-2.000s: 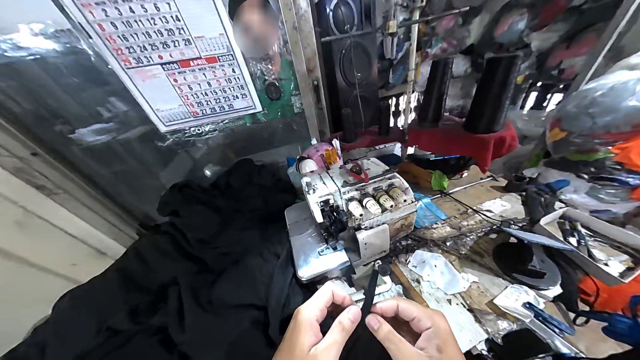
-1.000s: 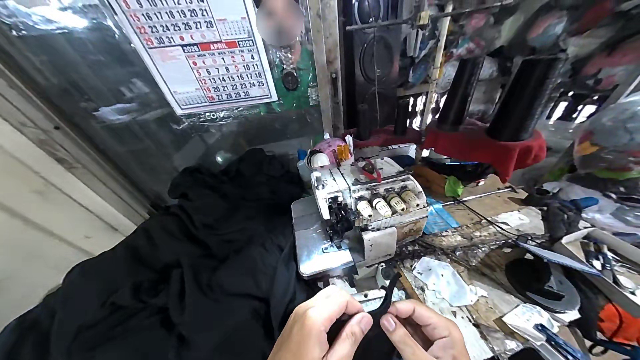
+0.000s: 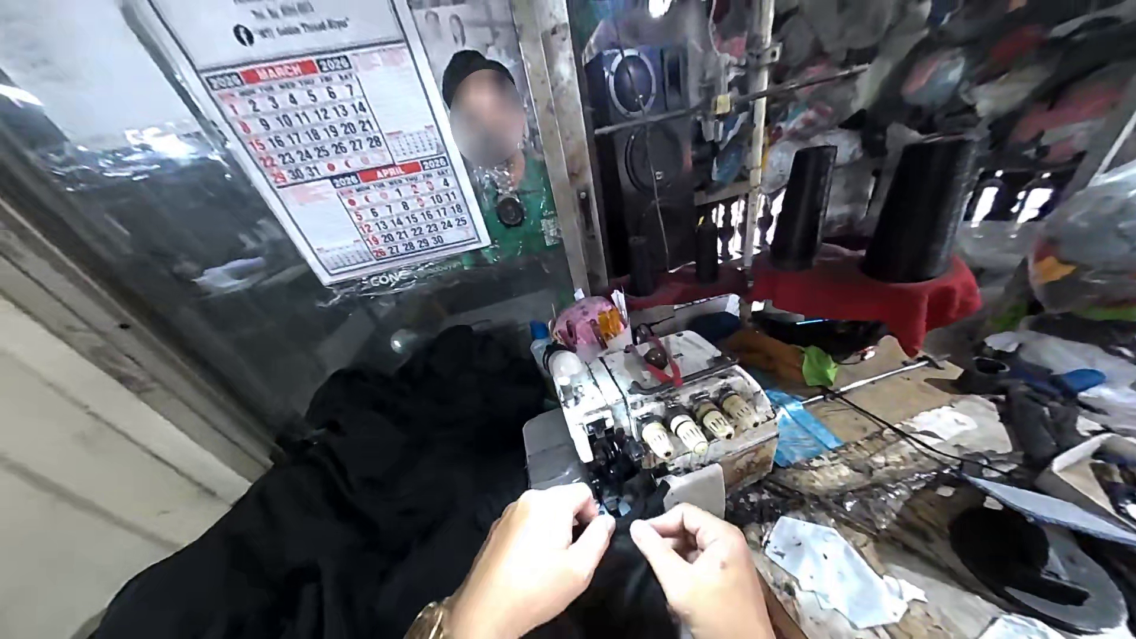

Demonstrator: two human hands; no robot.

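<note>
A white serger sewing machine [image 3: 666, 399] with several cream tension dials stands in front of me. Just before its needle area, my left hand [image 3: 541, 555] pinches black fabric between thumb and fingers. Close on its right, my right hand [image 3: 701, 564] pinches the same dark fabric. A narrow black piece [image 3: 652, 501] rises between the hands toward the presser foot, which is partly hidden. A large heap of black cloth [image 3: 390, 479] lies left of the machine and runs beneath the hands.
Two large black thread cones [image 3: 919, 213] stand on a red cloth [image 3: 870, 288] at the back. White scraps [image 3: 825, 568], a blue plastic piece [image 3: 799, 430] and a dark cable [image 3: 896, 430] lie on the cluttered table at right. A calendar [image 3: 337, 133] hangs on the glass.
Both hands have moved forward, close to the machine's needle area, with the black fabric. Earlier they held a narrow black strip in front of the machine.
</note>
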